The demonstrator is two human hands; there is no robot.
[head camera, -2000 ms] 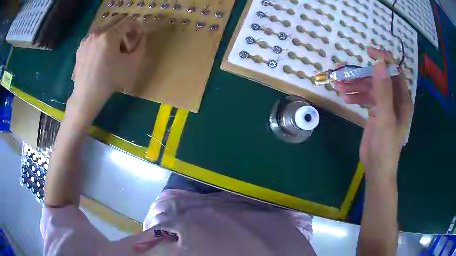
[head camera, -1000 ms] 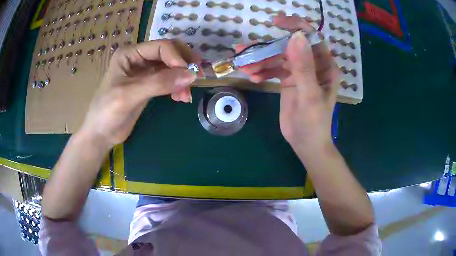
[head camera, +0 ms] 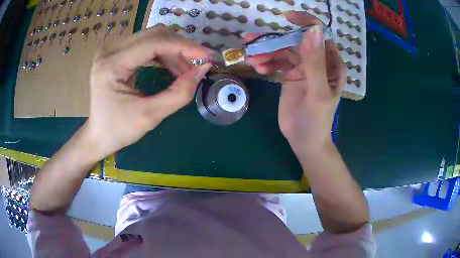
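Observation:
My left hand (head camera: 136, 90) pinches a small silver round component (head camera: 200, 62) between thumb and forefinger. My right hand (head camera: 312, 85) holds a slim silver-grey wired tool (head camera: 277, 42), thumb on top. The tool's amber tip (head camera: 233, 56) points left, close to the component; whether they touch cannot be told. The round holding fixture (head camera: 231, 95), with a white top and dark centre hole, stands on the green mat just below the tip.
A white foam tray (head camera: 217, 31) with dumbbell-shaped slots lies behind the hands, a few discs in its left slots. A cardboard sheet (head camera: 50, 98) with rows of small silver parts lies at left. Yellow tape (head camera: 212, 180) marks the near edge; a blue bin (head camera: 436, 195) shows at right.
My left hand moved from the cardboard sheet to the middle and now pinches a component. The tool in my right hand came near it. The view shifted right.

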